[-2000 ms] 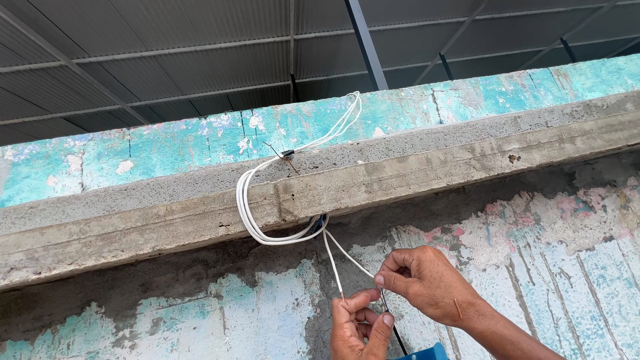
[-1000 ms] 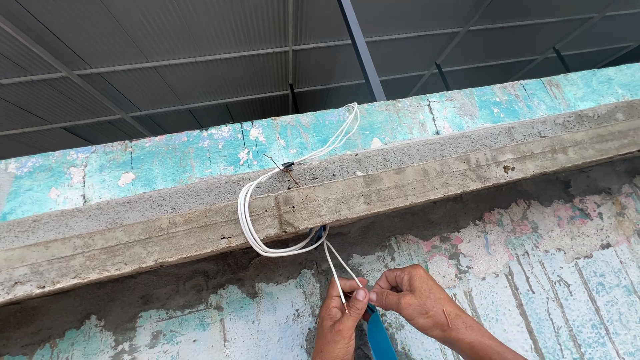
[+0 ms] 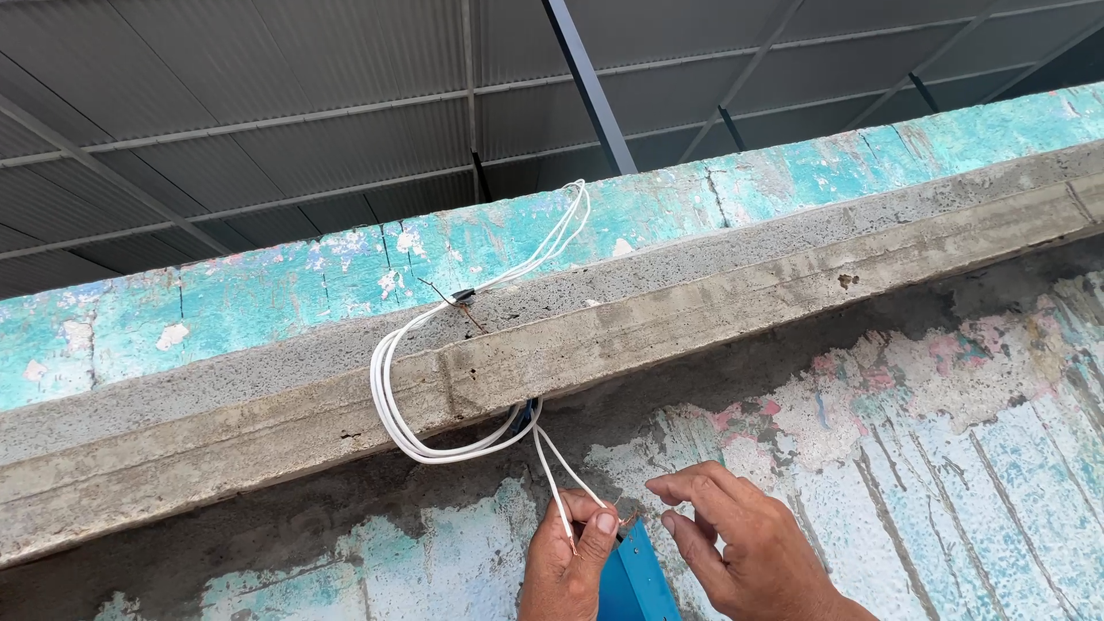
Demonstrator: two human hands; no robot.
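My left hand [image 3: 571,552] pinches the ends of two white insulated wires [image 3: 552,470] between thumb and fingers; bare copper shows at their tips. To its right, my right hand [image 3: 742,543] holds nothing, its thumb and fingers apart. Between and below the hands is a blue object [image 3: 640,569], its lower part out of view, with thin copper strands at its top edge. The wires lead up to a loose loop of white cable [image 3: 384,392] hanging over the concrete ledge, bound with black tape [image 3: 463,296] beside a thin rusty wire.
A long concrete ledge [image 3: 690,293] crosses the view on a slant, under a turquoise painted wall top [image 3: 673,207]. Below it the wall [image 3: 931,483] has peeling paint. Overhead are corrugated roof sheets [image 3: 362,69] and a steel post [image 3: 591,86].
My right hand has moved away to the right from the wires and now stands apart from my left hand. Bare copper shows at the wire tips. More of the blue object shows than two seconds ago.
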